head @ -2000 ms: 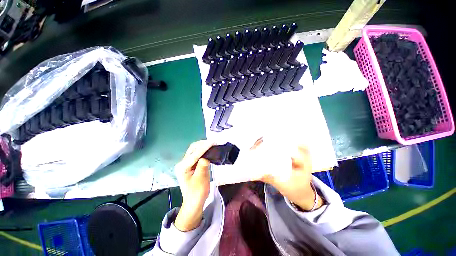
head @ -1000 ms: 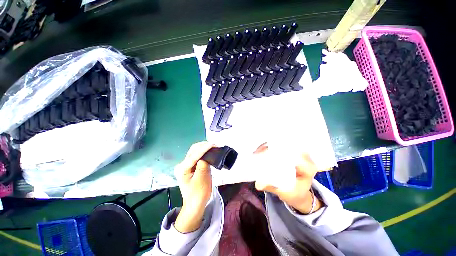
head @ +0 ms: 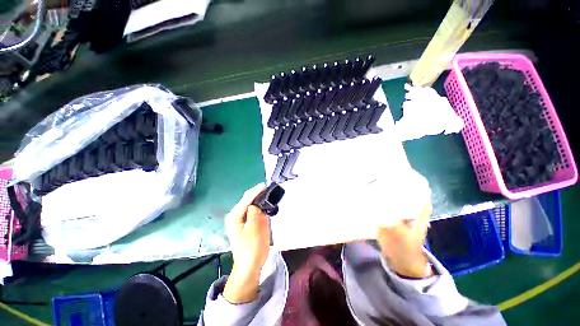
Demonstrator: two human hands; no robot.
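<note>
My left hand (head: 250,226) holds a black angled housing (head: 271,198), its hollow end facing up, over the near left part of the white sheet (head: 337,210). My right hand (head: 405,239) is apart from it, over the sheet's near right edge. Its fingers are washed out by glare and merge with a pale blur, so I cannot tell what it holds. Black V-shaped assemblies (head: 327,130) stand in three rows on the sheet, with two more (head: 286,167) in front at the left.
A clear plastic bag (head: 181,162) with stacked black housings lies left. A pink basket (head: 477,143) of small black pieces stands right, beside a crumpled white cloth (head: 429,113) and a yellowish post (head: 445,46). Blue crates (head: 474,245) and a round black stool (head: 147,302) are below the bench.
My right hand has moved right, away from the housing. The housing has moved slightly left and its open end has turned upward. The whole view has shifted, with the bench lower in the picture.
</note>
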